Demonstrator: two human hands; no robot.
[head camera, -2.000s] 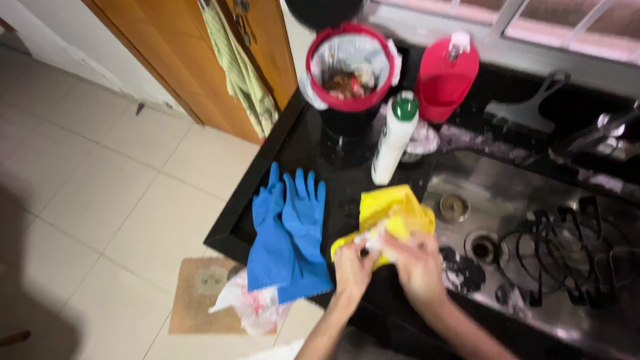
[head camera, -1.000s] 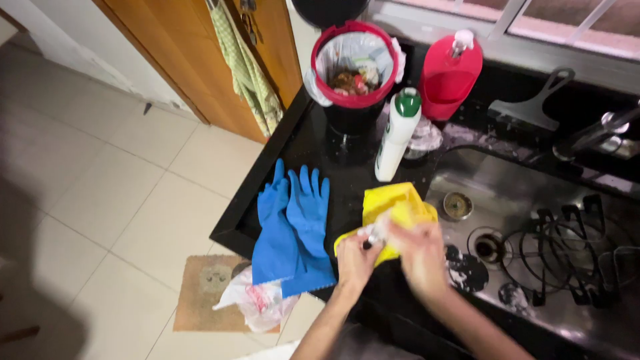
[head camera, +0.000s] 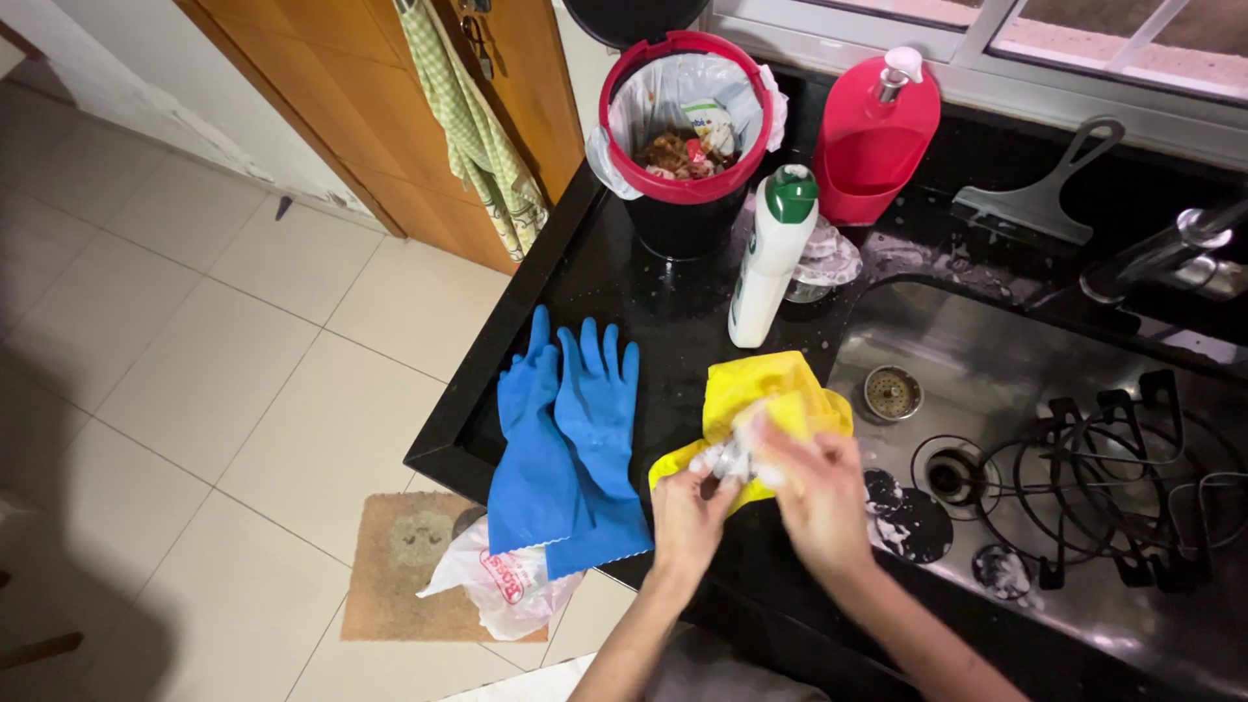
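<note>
My left hand (head camera: 690, 512) grips a small foamy metallic piece (head camera: 726, 460), whose exact kind is hard to tell. Against it, my right hand (head camera: 819, 487), blurred, presses a foamy yellow sponge (head camera: 788, 414). Both hands are over a crumpled yellow cloth (head camera: 756, 375) on the black countertop beside the sink. A white bottle with a green cap (head camera: 770, 263) stands just behind the cloth. Two blue rubber gloves (head camera: 595, 439) lie left of my hands, their cuffs over the counter's edge.
The steel sink (head camera: 975, 341) holds black stove grates (head camera: 1102, 478), foamy burner caps (head camera: 907, 526) and a strainer (head camera: 892, 393). Behind are a bin with a red rim (head camera: 682, 190), a red dispenser (head camera: 873, 146), a squeegee (head camera: 1043, 200) and a faucet (head camera: 1170, 244). A plastic bag (head camera: 507, 585) hangs by the counter's edge.
The right hand with the sponge has shifted slightly about the small piece; the left hand stays in nearly the same place.
</note>
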